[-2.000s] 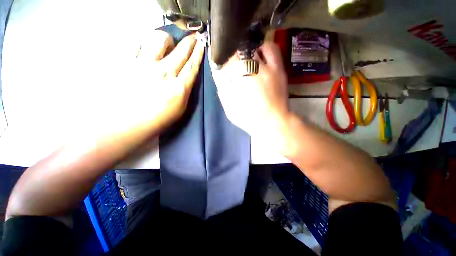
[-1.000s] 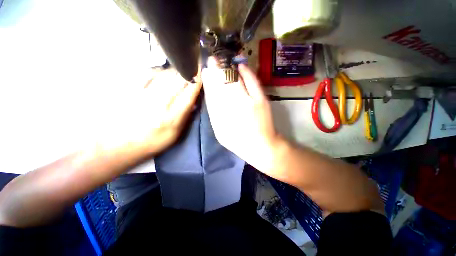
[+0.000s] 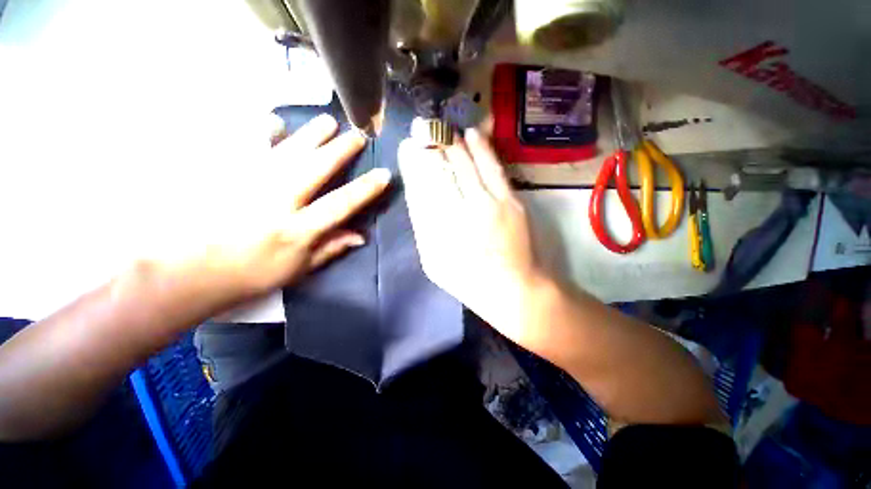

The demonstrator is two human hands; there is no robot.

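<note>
A grey-blue fabric piece [image 3: 377, 315] with a lengthwise middle seam lies under the sewing machine's dark nose [image 3: 346, 57] and hangs over the table's front edge. My left hand [image 3: 310, 205] lies on the fabric's left part, fingers spread, pressing it flat. My right hand [image 3: 468, 210] lies on its right edge, fingers pointing forward beside the ribbed tension knob [image 3: 440, 132]; it is washed out by the light. Neither hand is seen gripping the fabric. The needle and presser foot are hidden behind the machine's nose.
Right of my right hand are a phone [image 3: 558, 107] on a red cover, scissors [image 3: 619, 202] with red and yellow-orange handles, and yellow-green snips [image 3: 700, 229]. A dark cloth strip [image 3: 759, 244] hangs over the table edge. Blue crates [image 3: 162, 411] stand below.
The fabric has moved forward under the machine, its near end now farther from me. My left hand has slid back and its fingers have spread. The phone screen looks different.
</note>
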